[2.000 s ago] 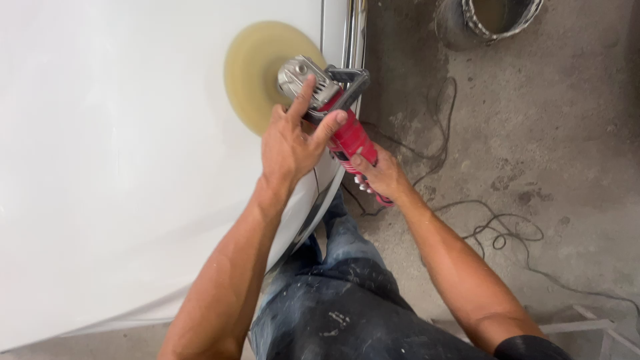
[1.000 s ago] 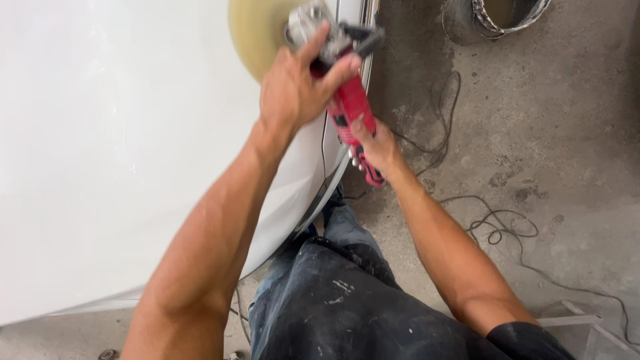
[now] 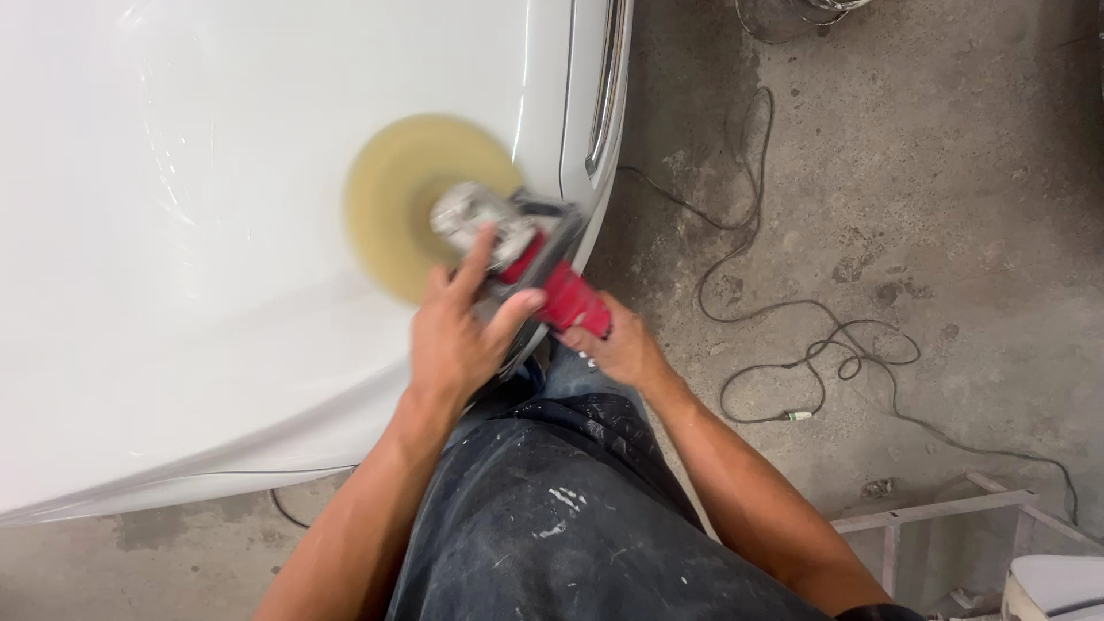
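Observation:
My right hand (image 3: 617, 345) grips the rear of a red rotary polisher (image 3: 565, 293). At its front, my left hand (image 3: 461, 332) holds the dark loop handle, one finger stretched over the grey metal gear head. The round yellow polishing pad (image 3: 388, 216) is blurred as if spinning and lies over the glossy white car body panel (image 3: 216, 285), near its curved right edge. Parts of the handle and of the polisher's rear are hidden by my hands.
A dark power cable (image 3: 759, 190) loops over the concrete floor (image 3: 975, 216) at right. A chrome trim strip (image 3: 608, 86) runs along the car's edge. At top right is a bucket (image 3: 776, 17); at lower right stand a pale frame (image 3: 940, 509) and a white container (image 3: 1052, 586).
The polisher, with both my hands on it, has moved back toward my body along the panel, and its body now slants more. The view has shifted somewhat.

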